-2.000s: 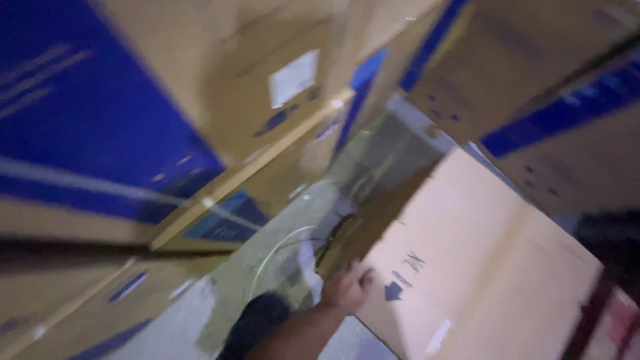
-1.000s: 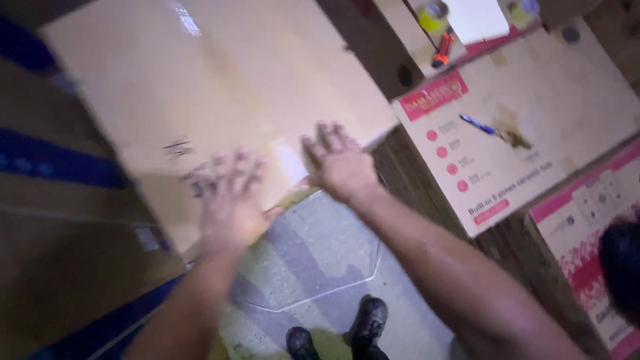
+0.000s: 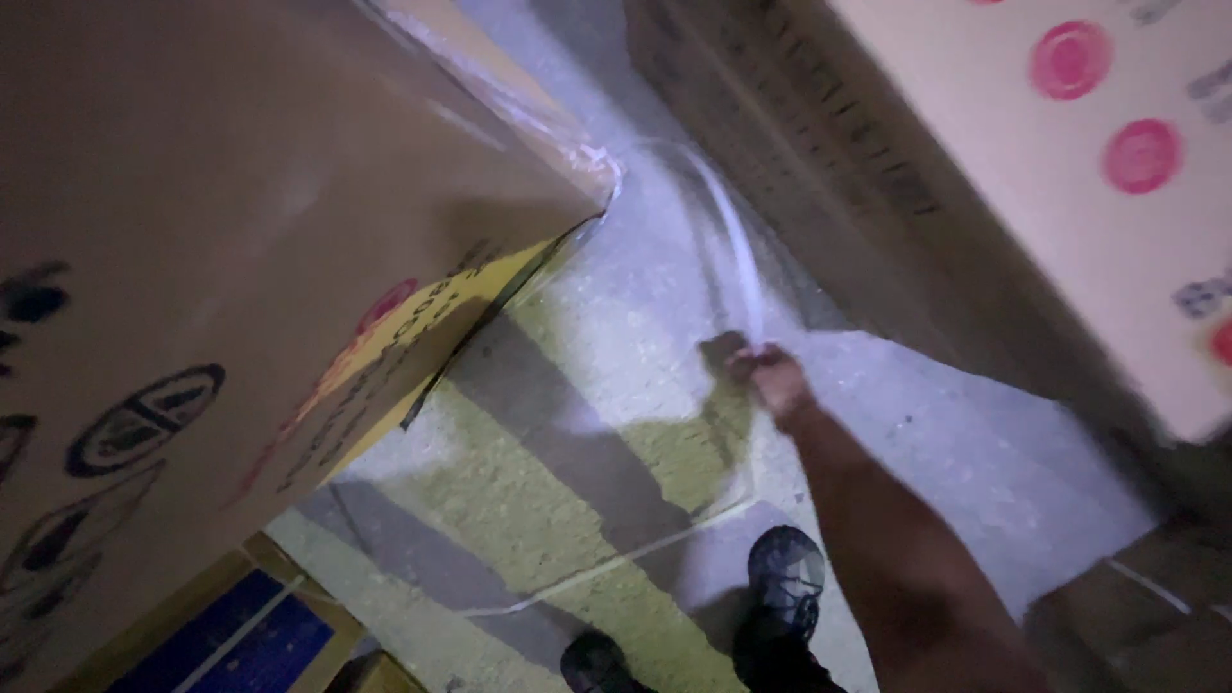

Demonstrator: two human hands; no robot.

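My right hand [image 3: 775, 380] reaches down over the floor, its fingers closed on a pale plastic strap [image 3: 739, 241]. From the fingers the strap curves up between two cardboard boxes, and a thin pale length lies bent on the floor near the shoes. A large cardboard box [image 3: 241, 173] with black printed symbols and a yellow printed edge fills the left side, tilted in the view, with clear film or tape at its corner. My left hand does not show.
At the right stands a cardboard box [image 3: 1020, 202] with pink circles printed on top. Two dark shoes [image 3: 784, 577] stand on the concrete floor [image 3: 539, 433]. A box with a blue panel [image 3: 241, 635] is at lower left, and another box [image 3: 1136, 606] at lower right.
One second ago both hands lay on top of a cardboard box; now the right hand is low by the floor, closed on the strap, and the left is out of view. The view has shifted strongly.
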